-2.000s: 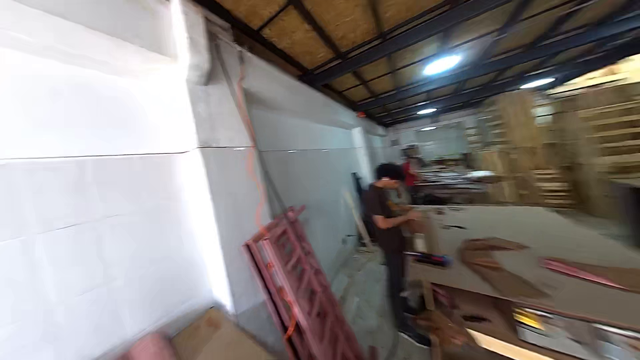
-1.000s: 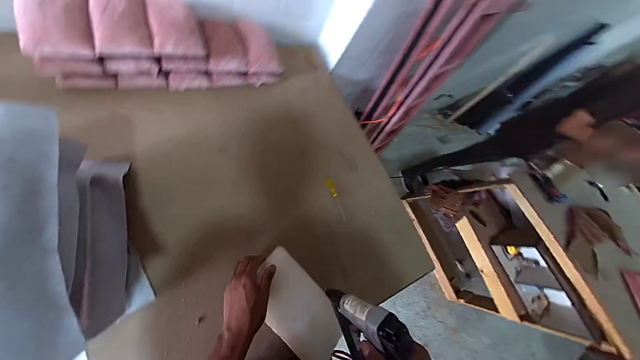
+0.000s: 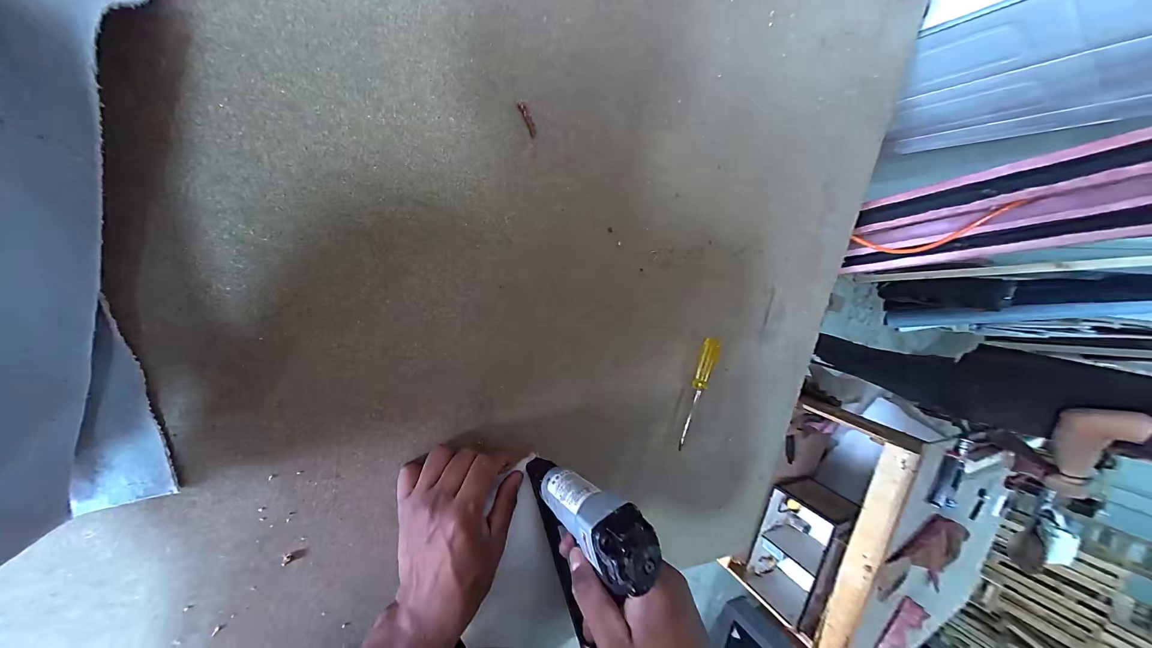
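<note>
My left hand (image 3: 454,531) lies flat near the bottom middle, fingers pressing the tip of a pale pointed piece of sheet material (image 3: 517,576). Its fingers are close together. Just right of it, my right hand (image 3: 630,603) grips a grey and black power tool, apparently a pneumatic stapler (image 3: 594,531), whose nose touches the tip of the pale piece. A dark strip runs along that piece's right edge. On the brown board tabletop (image 3: 468,270), a screwdriver with a yellow handle (image 3: 707,364) rests to the upper right of the tool.
Grey fabric (image 3: 45,270) covers the left side. Small scraps (image 3: 292,557) dot the tabletop. Past its right edge stand a wooden frame (image 3: 873,540), pink slatted frames (image 3: 990,198) with an orange cord (image 3: 945,241), and another person in dark clothing (image 3: 972,378). Pallets (image 3: 1053,585) are at lower right.
The tool's nose has come to the tip of the pale piece, beside my left fingers; a second ago it was farther right and lower. The view has swung down to the tabletop.
</note>
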